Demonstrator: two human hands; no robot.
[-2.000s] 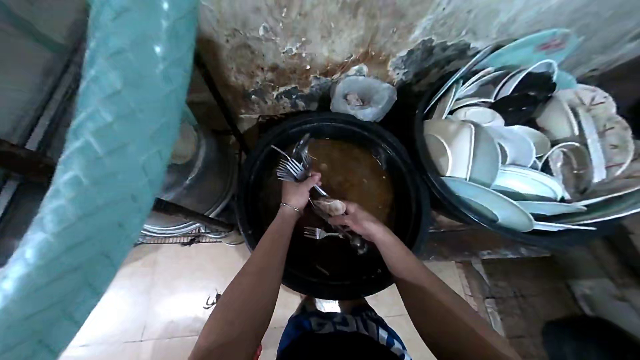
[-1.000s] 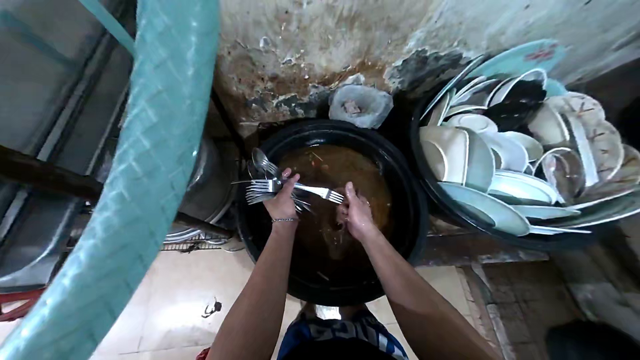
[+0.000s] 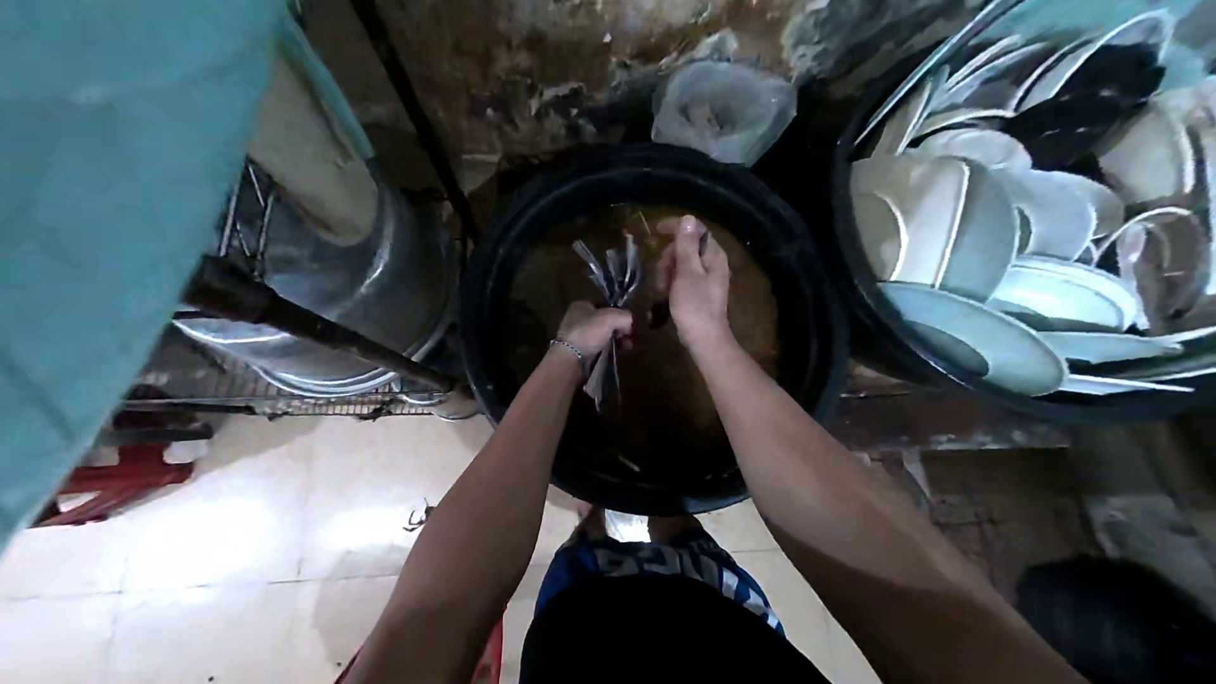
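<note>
My left hand (image 3: 597,331) is closed around a bunch of metal cutlery (image 3: 611,275), whose ends stick out above and below the fist, over a round black tub (image 3: 825,328) of murky brown water (image 3: 750,351). To its right, my right hand (image 3: 698,280) is over the same water with its fingers bent. Something dark shows beside its fingers, but whether it holds anything cannot be made out.
A second black tub (image 3: 855,275) heaped with plates and bowls (image 3: 978,337) stands at the right. A clear plastic bag (image 3: 727,109) lies by the wall. Large metal pots (image 3: 351,313) are on a rack at left. A blue-green braided hose (image 3: 104,190) crosses the near left.
The cutlery bunch in my left hand has turned from pointing sideways to roughly upright. My right hand, a second ago at a fork's end, is now farther up over the water.
</note>
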